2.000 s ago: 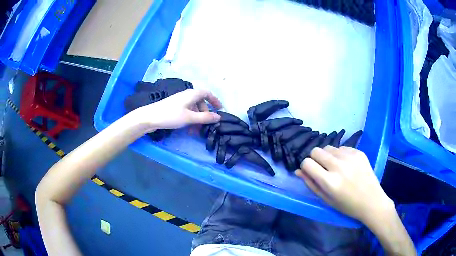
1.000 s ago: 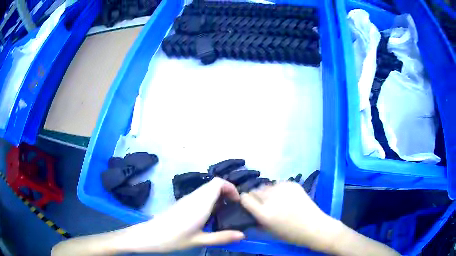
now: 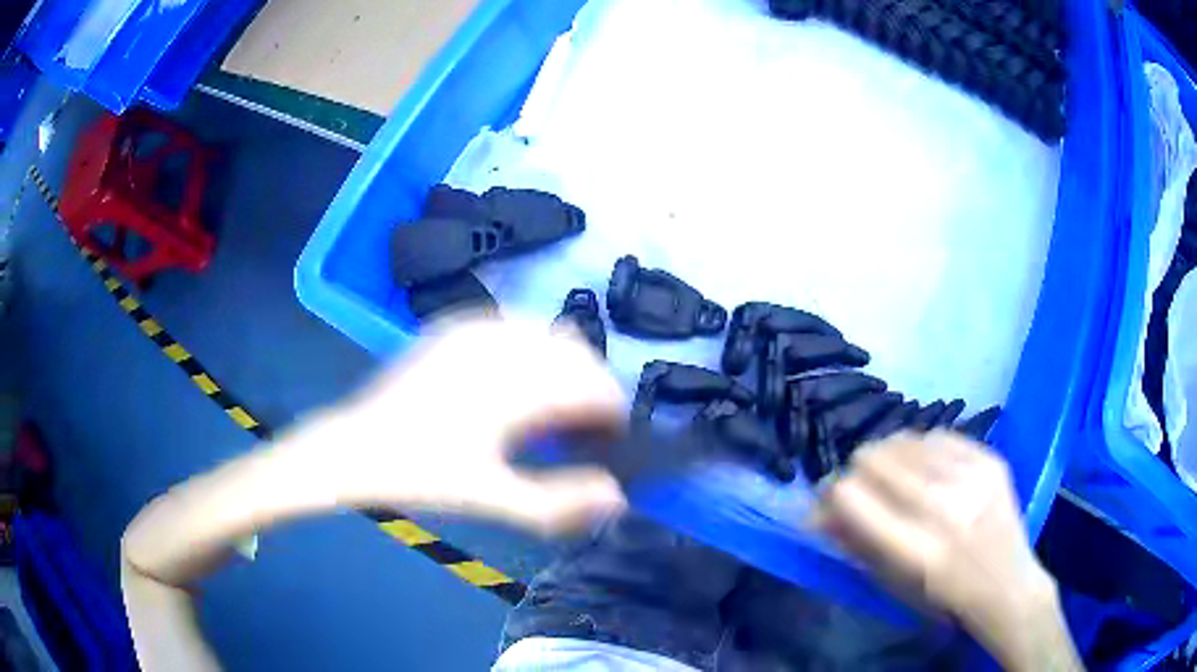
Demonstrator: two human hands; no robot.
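Black moulded parts lie along the near side of the blue tote on white liner. A group of them sits at the left corner, and an overlapping row runs to the right. My left hand is blurred over the near rim, its fingers around a dark, blurred moulded part. My right hand is blurred, with curled fingers at the near edge of the row. Whether it holds anything is hidden.
Long nested rows of black parts lie at the tote's far right. Another blue tote with white liner stands at right. A tan board is at upper left. A red stool and yellow-black tape are on the floor at left.
The view has swung back left and down. My hands, together on a black part one second ago, are apart. Single parts now lie separately between the left group and the row.
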